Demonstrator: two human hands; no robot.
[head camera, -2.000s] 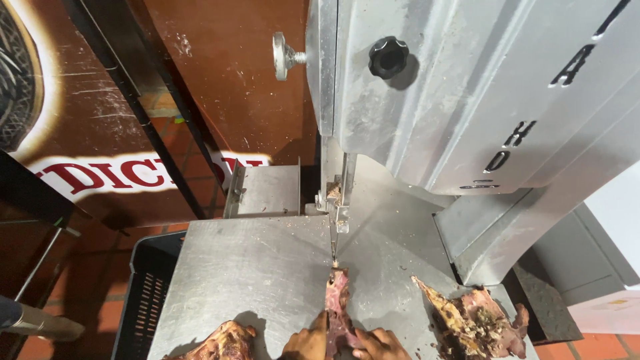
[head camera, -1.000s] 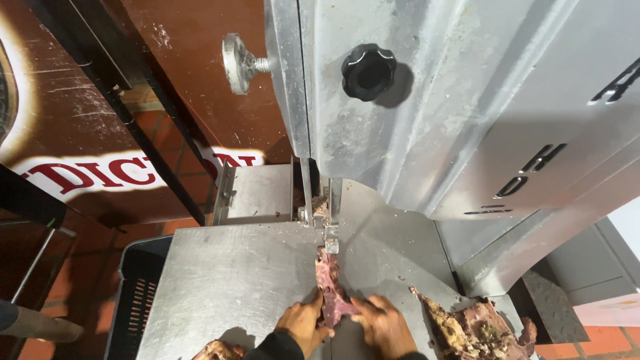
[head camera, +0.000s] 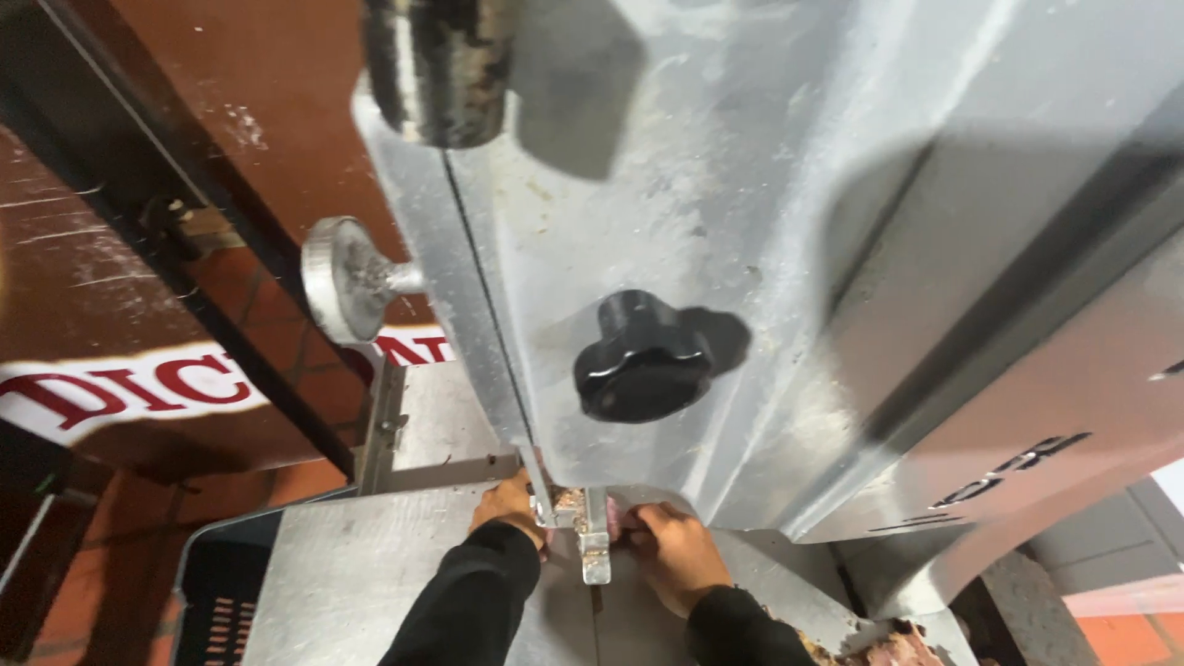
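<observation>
A meat band saw stands over a steel table (head camera: 388, 564), its blade guide (head camera: 595, 546) hanging low at the middle. My left hand (head camera: 509, 509) is just left of the guide, fingers partly hidden behind it; what it holds cannot be made out. On the other side, my right hand (head camera: 673, 550) has its fingertips on a piece of pink-red meat (head camera: 614, 518), mostly hidden by the guide. Another chunk of meat and bone (head camera: 902, 645) lies at the lower right, partly behind my right sleeve.
The saw's grey housing (head camera: 786, 231) fills the upper right, with a black knob (head camera: 643, 365) and a round metal knob (head camera: 344, 280) on it. A steel side tray (head camera: 444, 416) lies behind the table. A black plastic crate (head camera: 217, 592) stands on the floor at left.
Both hands have moved forward from the near part of the table, one to each side of the blade guide. The meat between them has moved up to the guide. The view is closer to the saw.
</observation>
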